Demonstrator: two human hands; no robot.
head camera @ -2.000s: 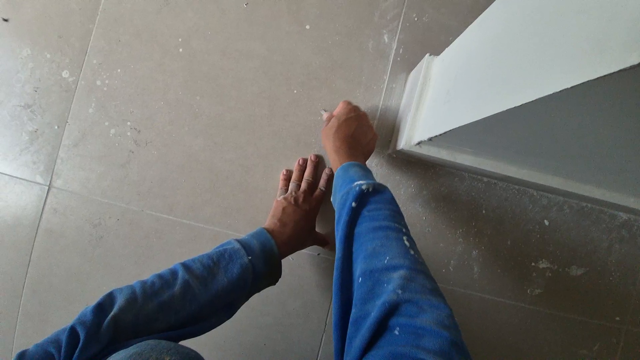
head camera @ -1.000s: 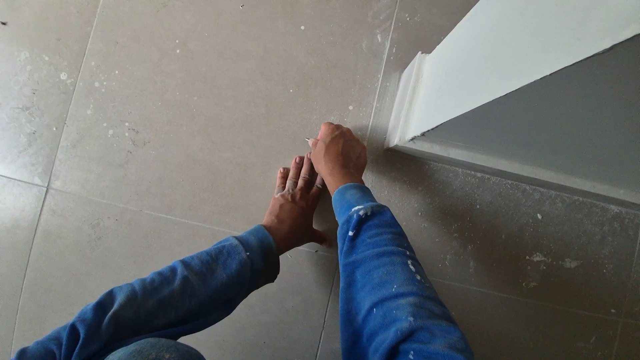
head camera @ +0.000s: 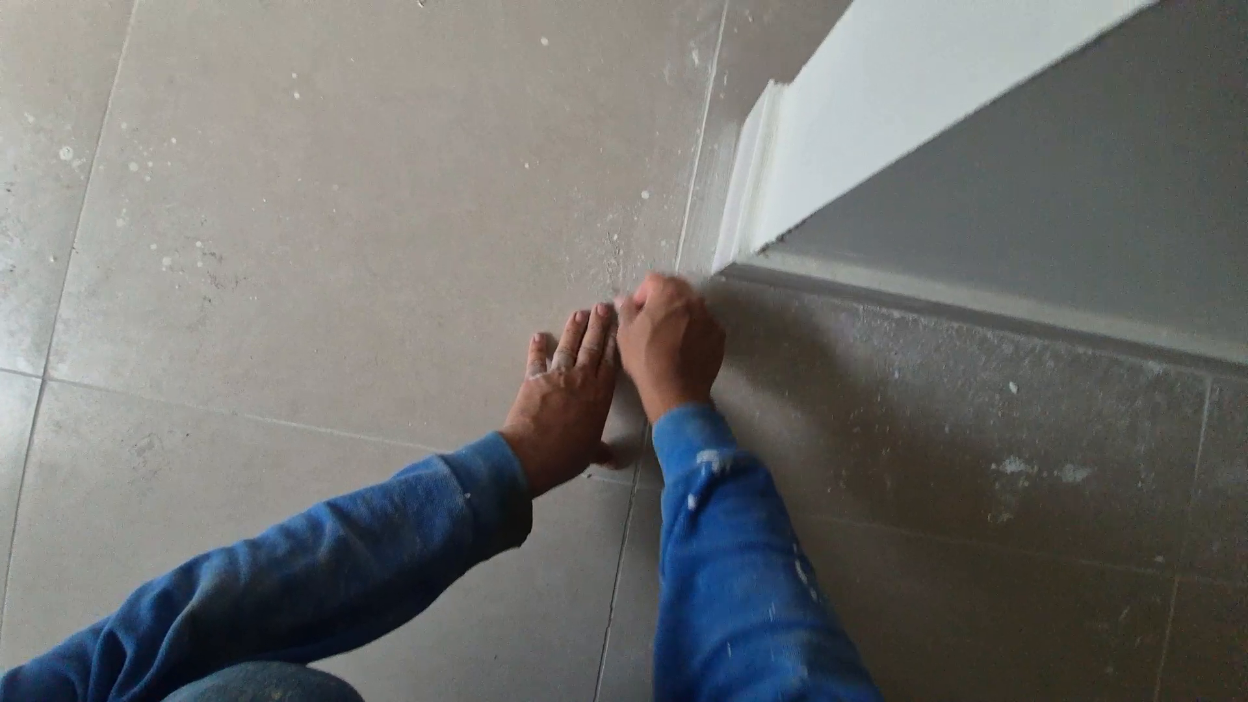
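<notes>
My left hand (head camera: 570,405) lies palm down on the grey floor tile (head camera: 341,244), fingers spread a little and dusted with white. Right beside its fingertips, over a grout joint (head camera: 700,146), is my right hand (head camera: 673,341), curled as a fist. A small pale thing, too small to name, showed at its fingers in the earlier frames; now the fingers hide whatever is in it. Both arms wear blue sleeves, with white spatters on the right one (head camera: 760,575).
Up and to the right, a wall end with white skirting (head camera: 749,175) meets the floor near my right hand. A grey wall face (head camera: 1024,185) runs off to the right. White specks and smears (head camera: 1014,468) mark the tiles. My knee (head camera: 263,682) shows at the bottom.
My right hand has come back from ahead of the left fingertips to beside them, and now sits further right than one second ago. My left hand has stayed flat in about the same place.
</notes>
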